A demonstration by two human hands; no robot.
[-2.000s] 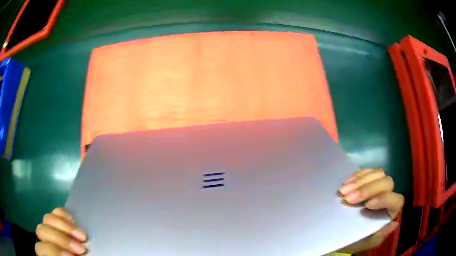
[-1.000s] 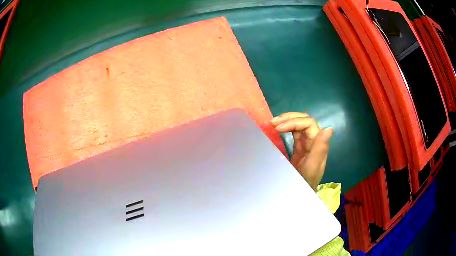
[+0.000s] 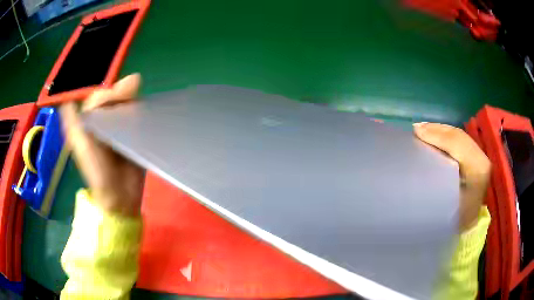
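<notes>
The silver-grey lid back cover of a display assembly (image 3: 293, 176) is held up and tilted above an orange-red foam tray (image 3: 216, 246). The panel is blurred, its small logo faint. My left hand (image 3: 108, 140) grips its left corner; the fingers are blurred. My right hand (image 3: 462, 161) grips its right edge, thumb or finger at the upper corner. The panel's front face is turned away and hidden. It covers the upper part of the foam tray.
A blue tape dispenser (image 3: 44, 158) stands at the left beside foam trays with dark panels (image 3: 93, 53). More stacked foam trays (image 3: 497, 199) are at the right. Blurred red-orange items (image 3: 457, 14) lie at the top right on the green mat (image 3: 263, 47).
The panel has been raised and tilted away from the low position over the tray. My right hand, off the panel a second ago, now grips it; my left hand has come into view.
</notes>
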